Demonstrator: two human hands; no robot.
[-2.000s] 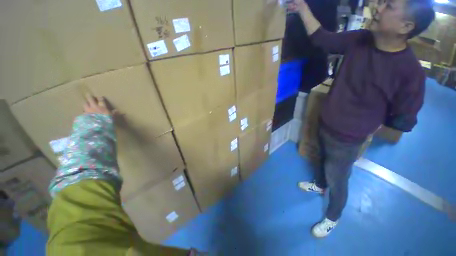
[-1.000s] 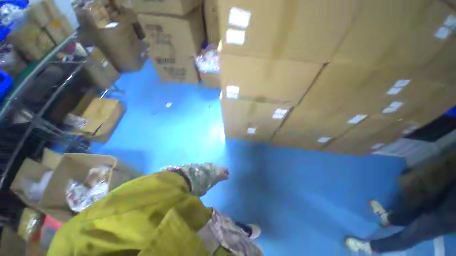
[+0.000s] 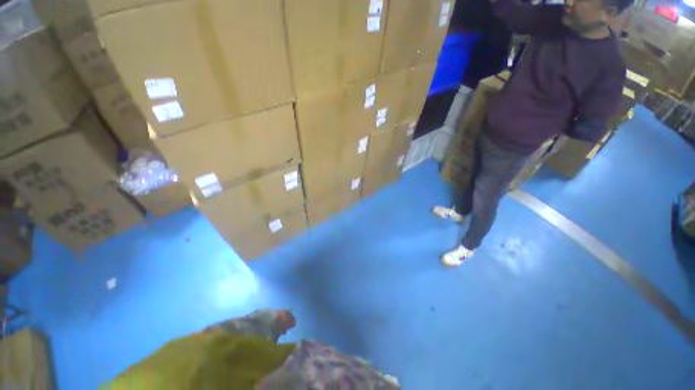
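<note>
Large plain brown cartons stand stacked in adjoining columns at the upper centre. Pairs of white shipping labels sit near their edges. My left hand is low in the picture, small and blurred, just past the end of the floral sleeve cover. It is well below the cartons and apart from them. Its fingers do not show clearly, and I cannot tell whether it is open. My right hand is not in view.
A person stands right of the stack, one arm raised. Printed cartons and a clear-wrapped bundle are at left. More cartons stand behind the person. A pale strip crosses the blue floor.
My left hand has come off the carton face and down to the bottom of the picture. The view swung left to shelving and open cartons, then back to the stack and person.
</note>
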